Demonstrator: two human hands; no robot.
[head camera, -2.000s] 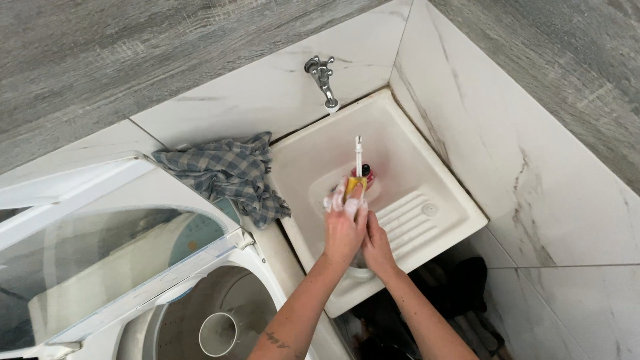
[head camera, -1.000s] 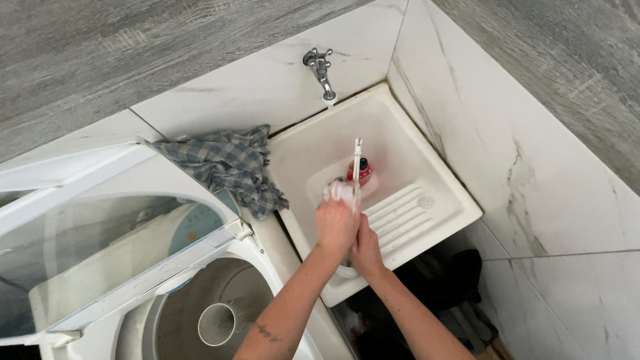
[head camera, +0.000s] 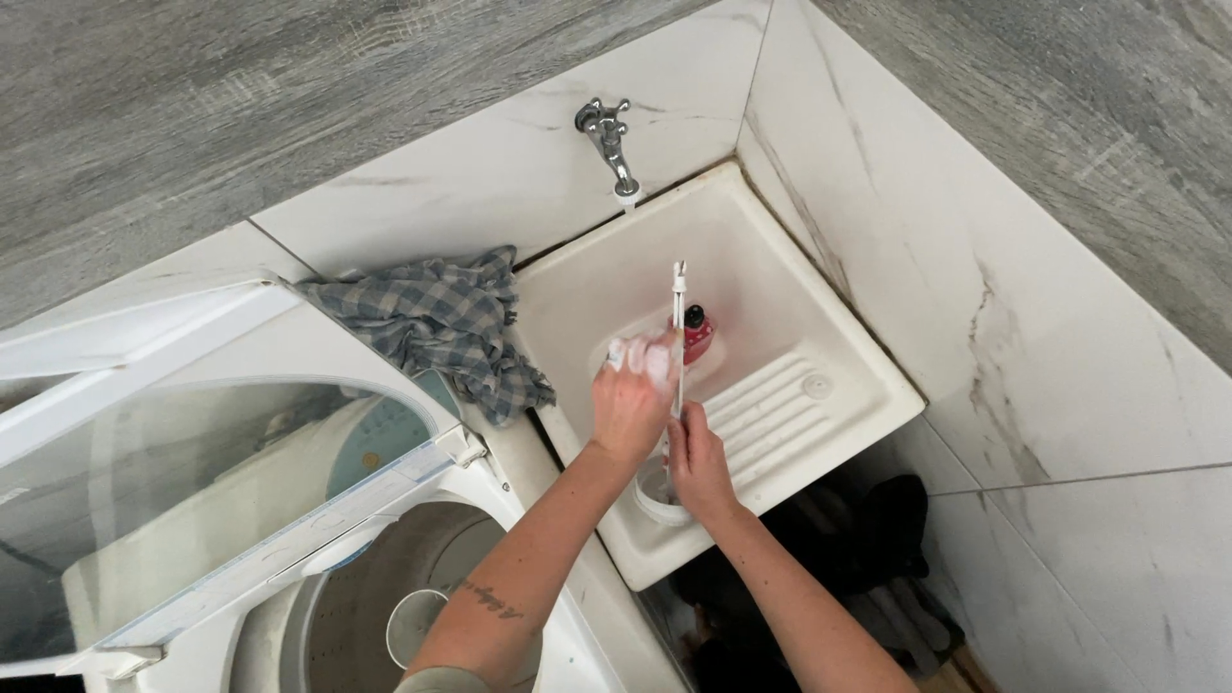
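Observation:
Over a white laundry sink (head camera: 760, 269), my left hand (head camera: 635, 390) is closed, with white foam on its fingers, against a thin white rod-like object (head camera: 680, 298). Whatever lies inside its fist is hidden. My right hand (head camera: 701, 462) grips the lower part of the same white object, which points toward the tap. Just beyond my hands, a red bottle with a black cap (head camera: 697, 332) is in the basin. Beneath my hands, a round white container (head camera: 659, 500) is partly covered by them.
A chrome tap (head camera: 608, 144) is on the tiled wall above the sink. A checked cloth (head camera: 433, 318) hangs at the sink's left. The open top-loading washing machine (head camera: 318, 577) stands at the lower left. Dark items (head camera: 847, 539) lie below the sink at the right.
A yellow item seen at my left hand two seconds ago no longer shows. My left hand has shifted slightly beside the white object.

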